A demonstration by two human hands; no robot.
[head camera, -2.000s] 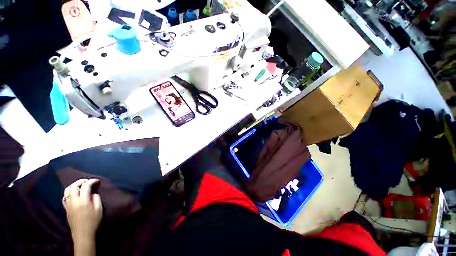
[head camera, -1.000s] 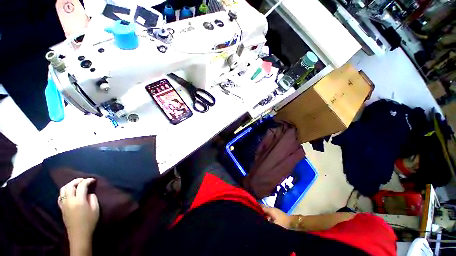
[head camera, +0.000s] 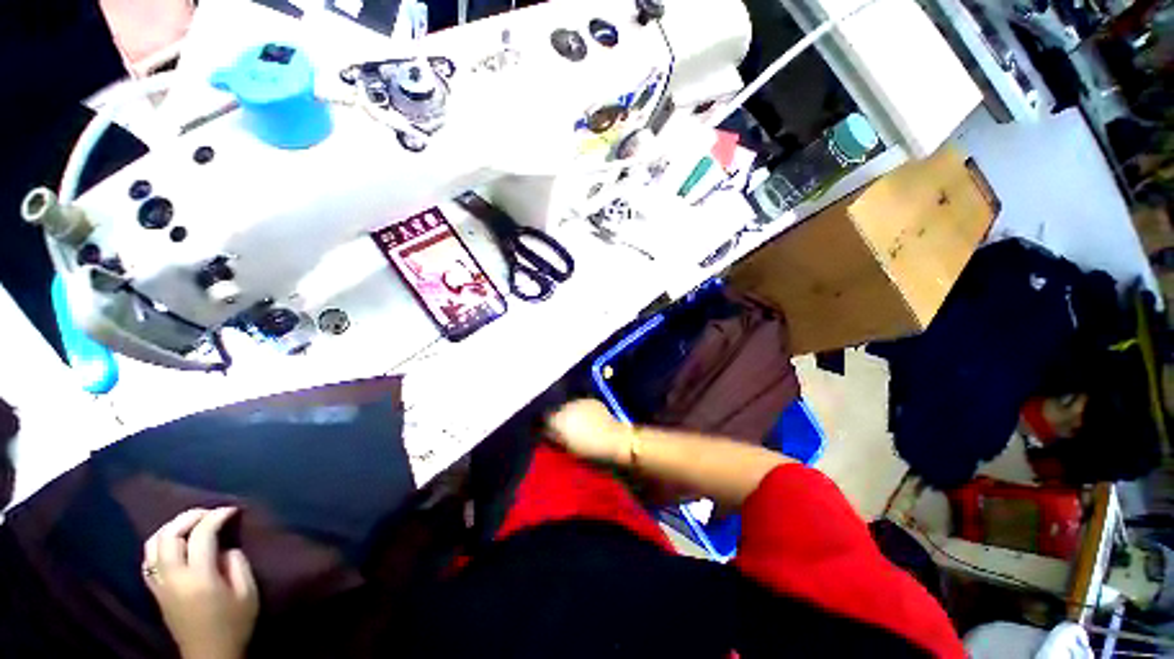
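Note:
A dark brown garment piece (head camera: 296,515) with a smoother black panel (head camera: 309,444) lies over the front edge of the white machine bed and down over the lap. My left hand (head camera: 200,579) rests on the brown cloth with fingers slightly curled and a ring on one finger; whether it grips cloth cannot be told. My right hand (head camera: 586,431) is blurred, over the lap near the table's front edge, left of the blue bin; its fingers are not clear. The white sewing machine (head camera: 386,161) stands behind the cloth.
A lit smartphone (head camera: 442,277) and black-handled scissors (head camera: 528,258) lie on the machine bed. A blue bin (head camera: 612,373) with brown pieces is below the table, beside a cardboard box (head camera: 837,264). A blue cover (head camera: 281,103) sits on the machine. Dark cloth (head camera: 985,367) is piled at the right.
My right hand has come into view and moved left and up over the lap to the table's front edge. My left hand stays on the cloth. The view has shifted closer to the machine.

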